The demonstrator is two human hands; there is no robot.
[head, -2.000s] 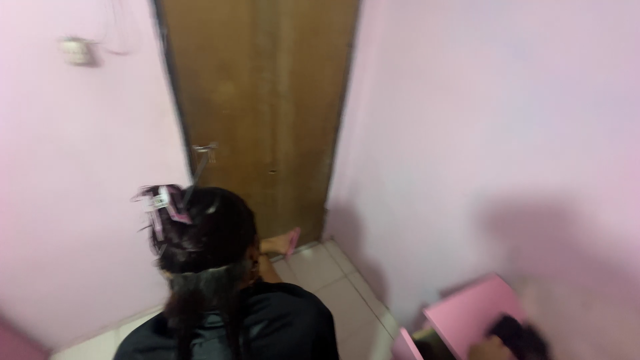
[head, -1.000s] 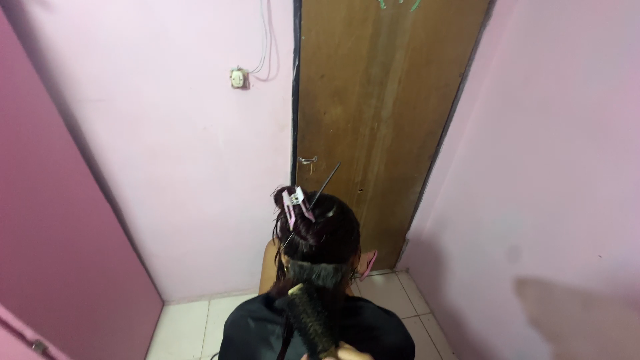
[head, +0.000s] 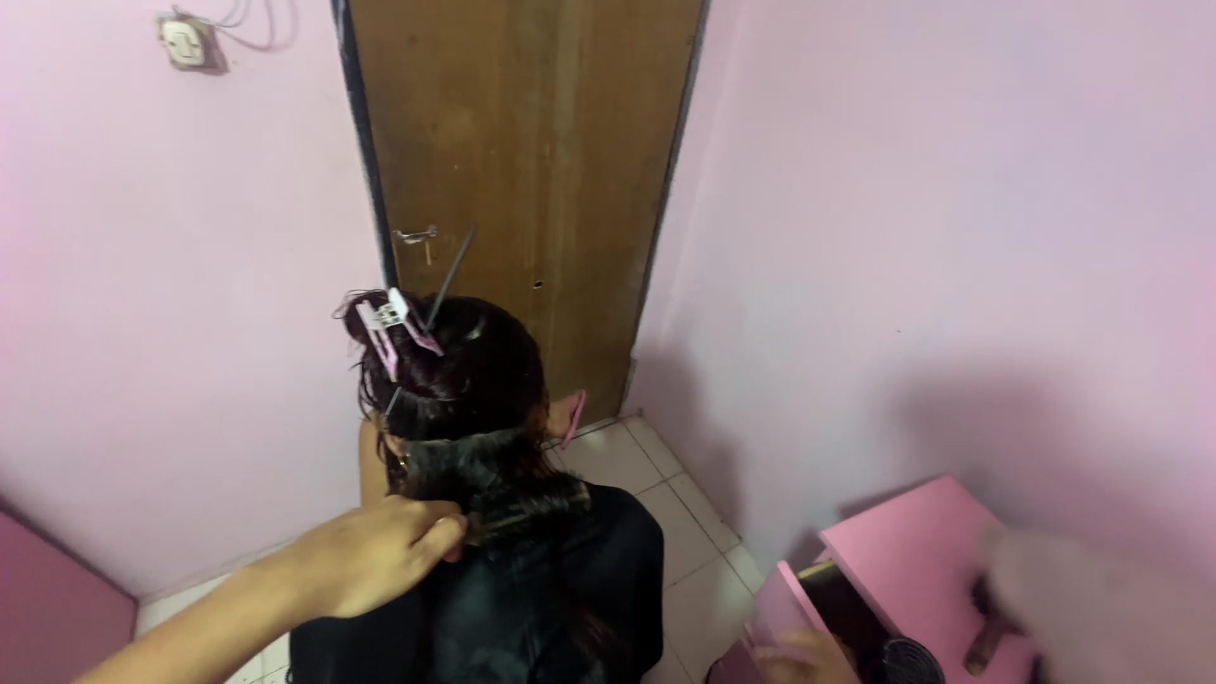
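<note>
A seated person in a dark cape (head: 608, 570) faces away, with dark hair (head: 494, 361) pinned up by a pink-and-white hair clip (head: 388, 318). A thin dark rod (head: 451, 275) sticks up beside the clip. At the nape my left hand (head: 418, 546) is closed on what looks like a round hairbrush (head: 556, 496), dark-bristled with pale ends, lying crosswise in the loose hair and partly hidden by it. My right hand (head: 807, 658), blurred and cut off by the bottom edge, is at the front of an open pink drawer (head: 793, 598); its fingers are unclear.
On the pink cabinet top (head: 936, 532) lies a brush with a wooden handle (head: 986, 646). A dark round ribbed object (head: 907, 662) is beside the drawer. A blurred pale shape covers the lower right. A brown door (head: 532, 142) and pink walls (head: 902, 190) stand ahead.
The brush upright behind the head one second ago now lies crosswise at the nape. My left hand has come into view there. The view has swung right, bringing the cabinet back in.
</note>
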